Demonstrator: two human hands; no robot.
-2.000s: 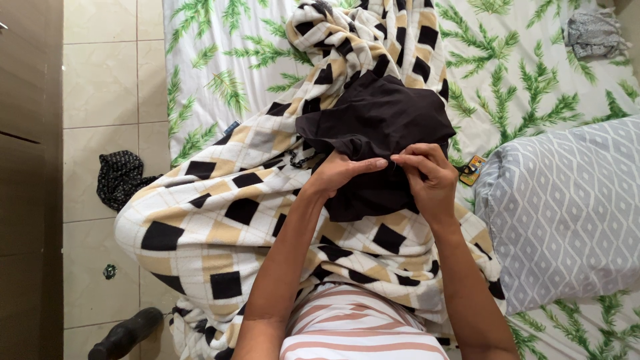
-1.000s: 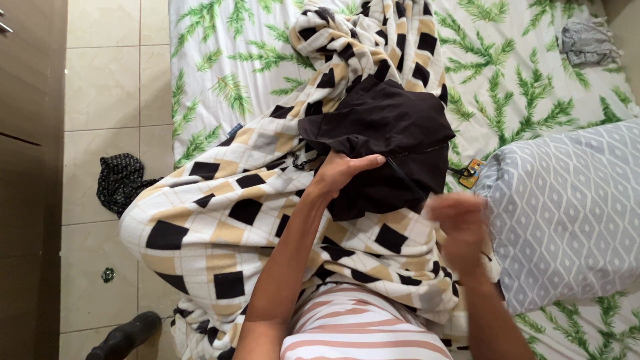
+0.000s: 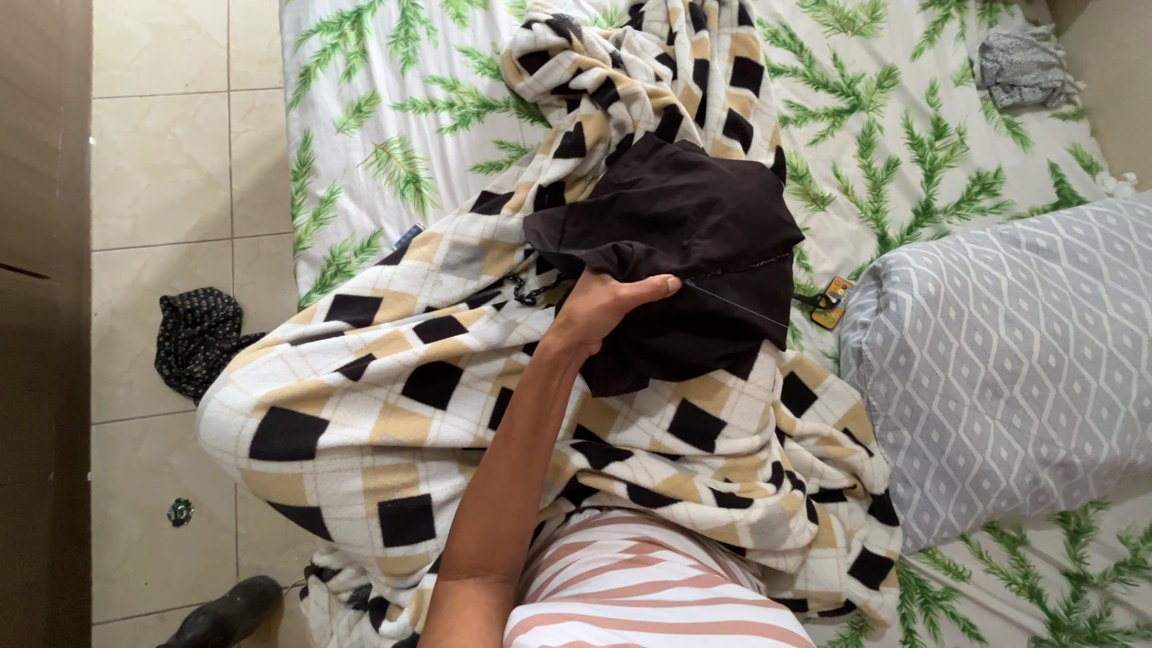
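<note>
Dark cloth point(image 3: 702, 207) lies bunched over my lap, on a checked blanket point(image 3: 423, 387). My left hand point(image 3: 607, 306) grips the cloth at its left middle, thumb on top pointing right. A thin pale thread point(image 3: 740, 303) runs from near the thumb tip down to the right across the fabric. Stitching or a seam edge shows along a fold just above the thread. A black cord or chain point(image 3: 531, 290) rests on the blanket left of the cloth. My right hand is out of the frame, and no needle can be made out.
A grey patterned pillow point(image 3: 999, 360) lies on the right of the leaf-print bed sheet point(image 3: 864, 90). Beside it is a small yellow and black item point(image 3: 832, 301). Grey cloth point(image 3: 1026, 67) sits at the upper right. On the tiled floor are black patterned cloth point(image 3: 200, 342) and a dark rounded object point(image 3: 229, 616).
My right hand, at the cloth beside my left thumb two seconds ago, moved down and right and has left the view. The left hand still holds the cloth in much the same place.
</note>
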